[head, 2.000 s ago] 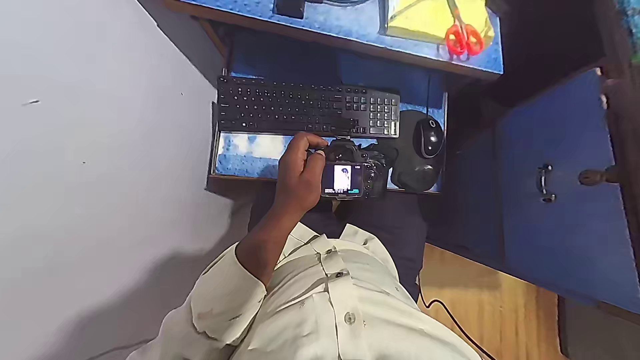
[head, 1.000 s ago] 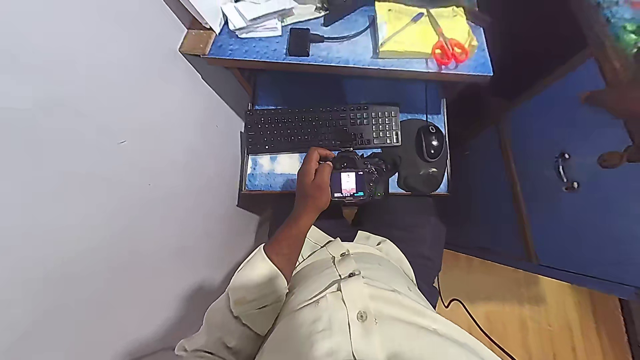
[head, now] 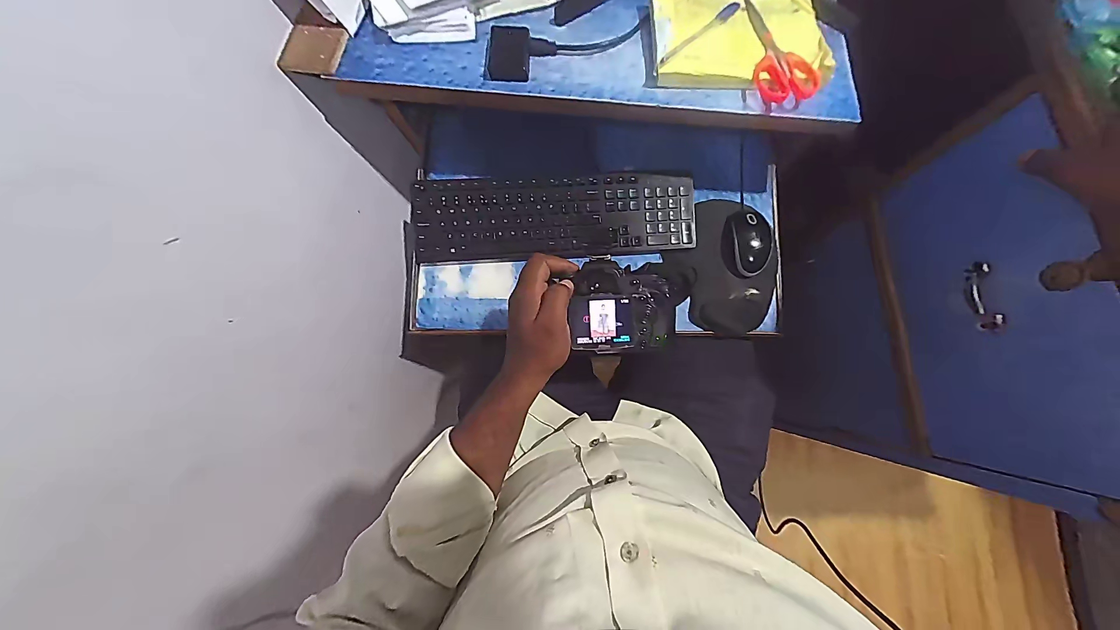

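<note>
My left hand [head: 542, 319] holds the left side of a black digital camera [head: 656, 319], with thumb and fingers bent at its upper left corner. The camera's rear screen faces up and is lit, with a small picture on it. The camera is at the front edge of the pull-out keyboard tray [head: 472, 313], just below a black keyboard [head: 551, 214]. To its right, a black computer mouse [head: 750, 243] rests on a dark mouse pad [head: 731, 306]. My right hand is not seen.
Above the tray, the blue desktop [head: 586, 66] bears red-handled scissors [head: 786, 80] and a pen on a yellow packet [head: 700, 52], papers [head: 429, 22] and a black cable connector [head: 507, 54]. A blue cabinet [head: 1032, 367] stands right. An unclear brown shape [head: 1089, 197] is at the right edge.
The view has shifted, showing more of the desktop than two seconds ago. My left hand stays at the camera's left side. The picture on the lit screen looks different.
</note>
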